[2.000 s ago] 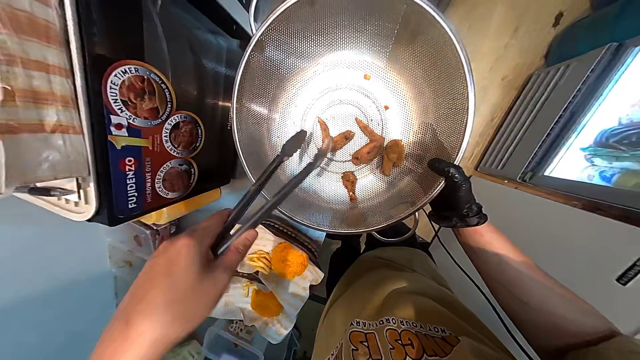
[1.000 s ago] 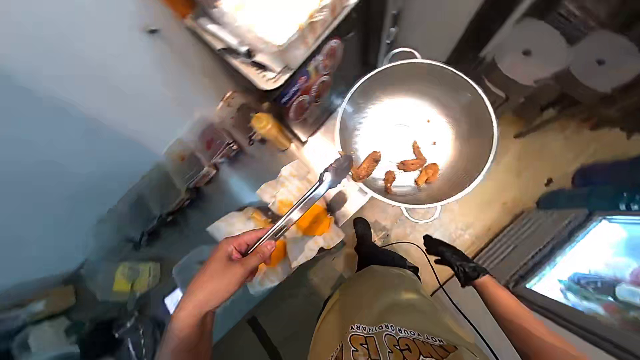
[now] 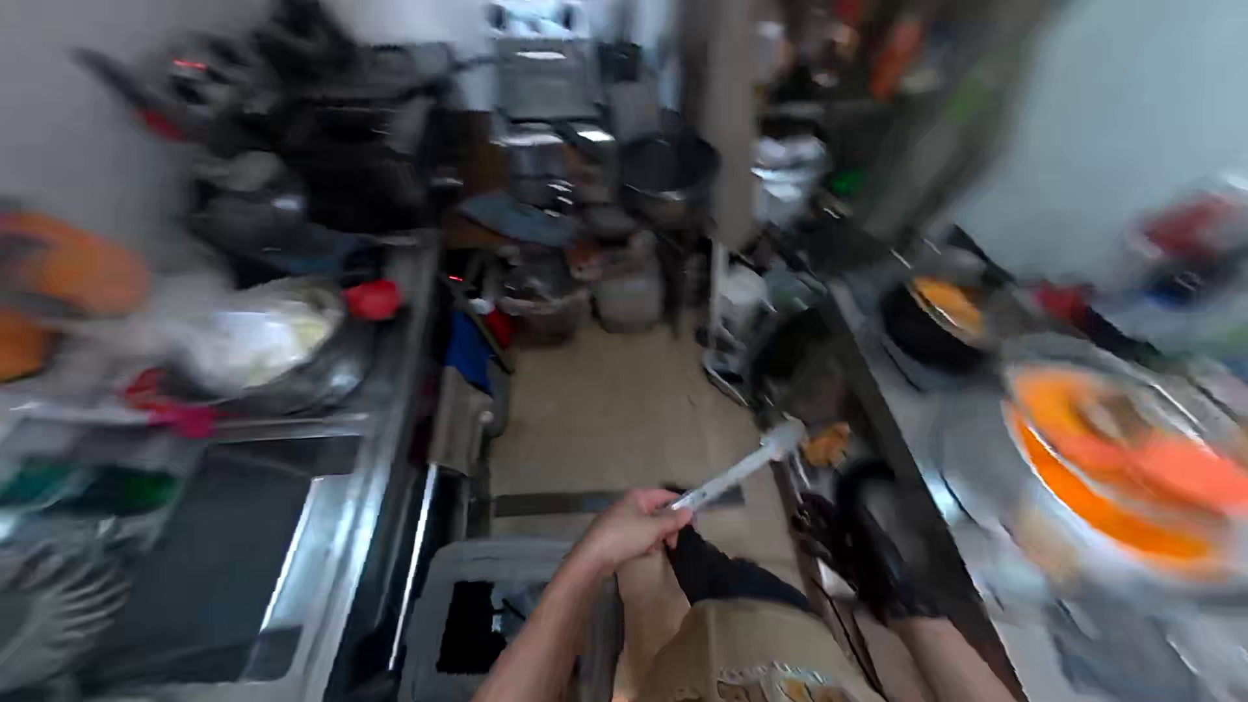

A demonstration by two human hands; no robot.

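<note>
My bare left hand (image 3: 639, 531) holds metal tongs (image 3: 726, 478), which point up and to the right over the tiled floor. Just right of their tips shows a small orange-brown thing (image 3: 827, 446), too blurred to name. My right hand (image 3: 863, 546), in a black glove, is low beside the edge of the right counter; motion blur hides its fingers and whether it holds anything. Under my left forearm stands a grey plastic bin or tub (image 3: 487, 565).
A narrow tiled aisle (image 3: 614, 409) runs ahead between two counters. The left counter bears a wide metal bowl (image 3: 273, 341) with pale contents. On the right are a black pan or bowl (image 3: 931, 327) and a large container with orange contents (image 3: 1121, 468). Pots and containers crowd the far end.
The view has swung strongly to the aisle and counters. The perforated metal bowl with fried chicken pieces is out of view. The tongs have stayed in my left hand.
</note>
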